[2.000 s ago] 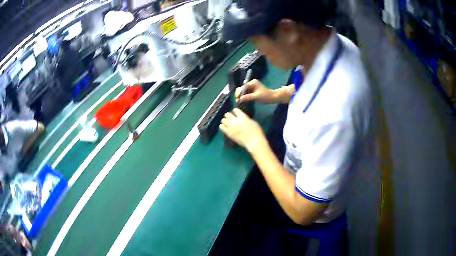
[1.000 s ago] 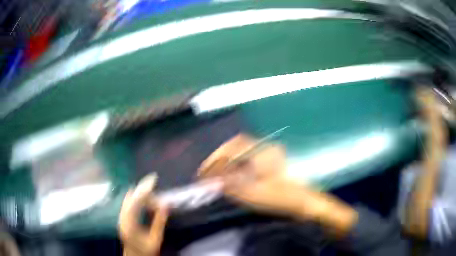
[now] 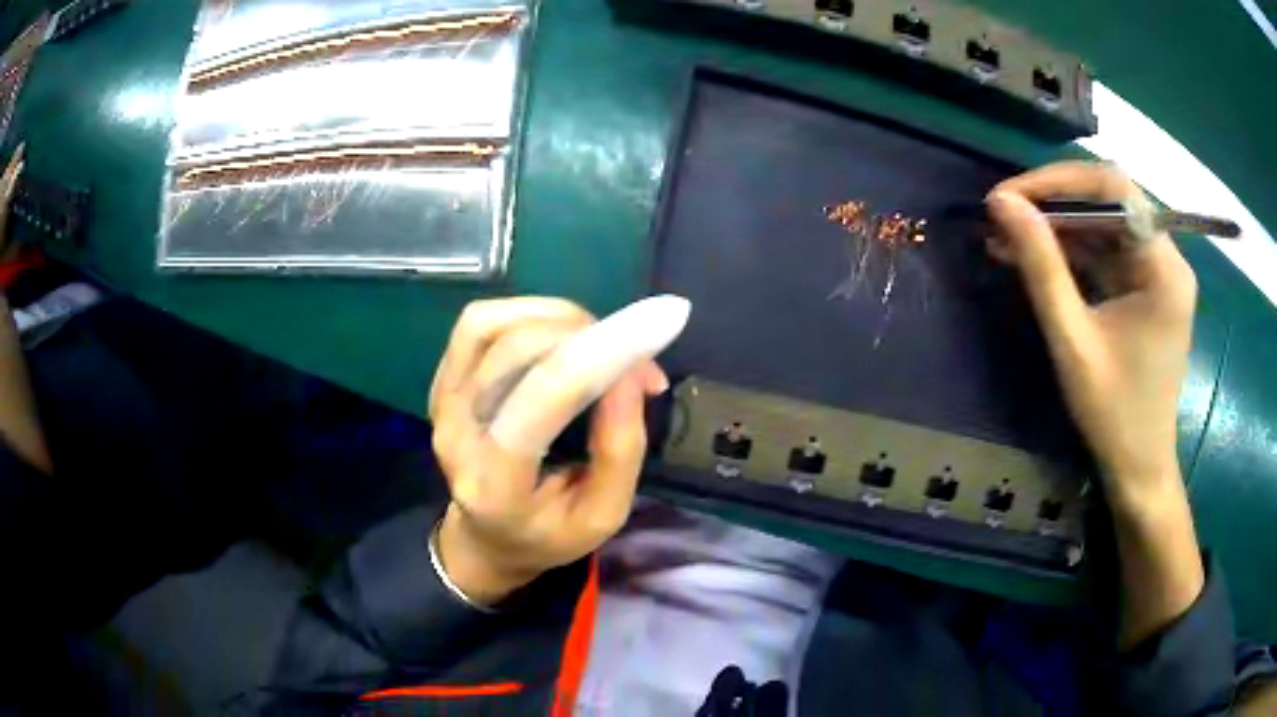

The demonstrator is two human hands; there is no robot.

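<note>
My right hand (image 3: 1106, 280) holds dark tweezers (image 3: 1085, 213) pen-like over the right edge of the black tray (image 3: 756, 266); their tips are hard to see against the tray. Copper coils (image 3: 880, 224) lie clustered in the tray with fine lead wires trailing toward me, left of the tweezers. The fixture bar (image 3: 840, 432) lies along the tray's near edge, with several small black parts (image 3: 877, 472) in a row. My left hand (image 3: 539, 434), with a white finger cot (image 3: 602, 364) on one finger, is raised at the bar's left end, fingers apart. I see nothing in it.
A clear coil box (image 3: 343, 126) with rows of copper coils is left of the tray. A spare fixture bar (image 3: 945, 53) lies beyond the tray. Another person's forearm (image 3: 17, 392) is at the far left edge. A white stripe (image 3: 1155, 161) runs at upper right.
The view has swung from the other worker down to the tray. My hands were close together at the tray's near side; now they are apart, left at the bar's end, right at the tray's right.
</note>
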